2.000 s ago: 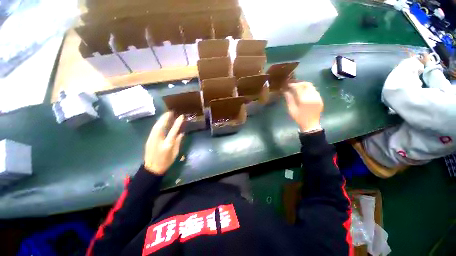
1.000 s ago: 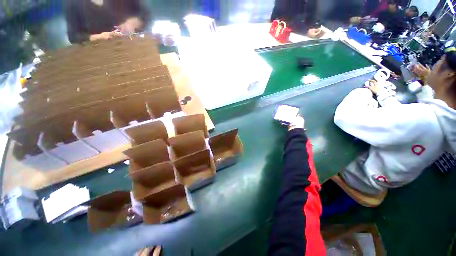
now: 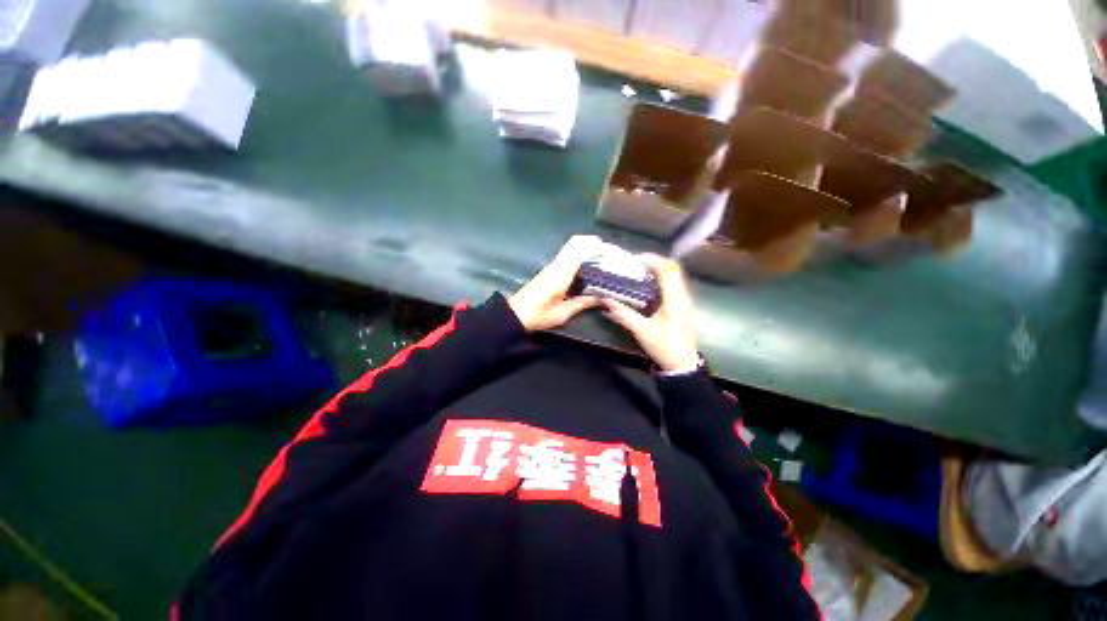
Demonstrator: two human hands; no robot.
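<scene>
A small dark product with a pale top [image 3: 617, 279] is held between my two hands, just in front of my chest at the bench edge. My left hand [image 3: 556, 289] grips its left side. My right hand [image 3: 666, 318] grips its right side. Small open cartons [image 3: 777, 227] stand with brown flaps up, right of and beyond my hands. One open carton [image 3: 656, 170] at their left end has small shiny bits inside. A stack of white leaflets [image 3: 534, 100] lies left of the cartons, with a blurred white-grey pile [image 3: 398, 51] beside it.
Closed white cartons [image 3: 140, 95] stand in a row at the far left. A large white box [image 3: 1008, 103] is at the back right. A blue stool [image 3: 200, 346] is below the bench at left. A person's pale sleeve [image 3: 1032, 516] shows at lower right.
My right hand has come back from the far right of the bench with the product. My left hand has joined it on the product. The view has swung left and down.
</scene>
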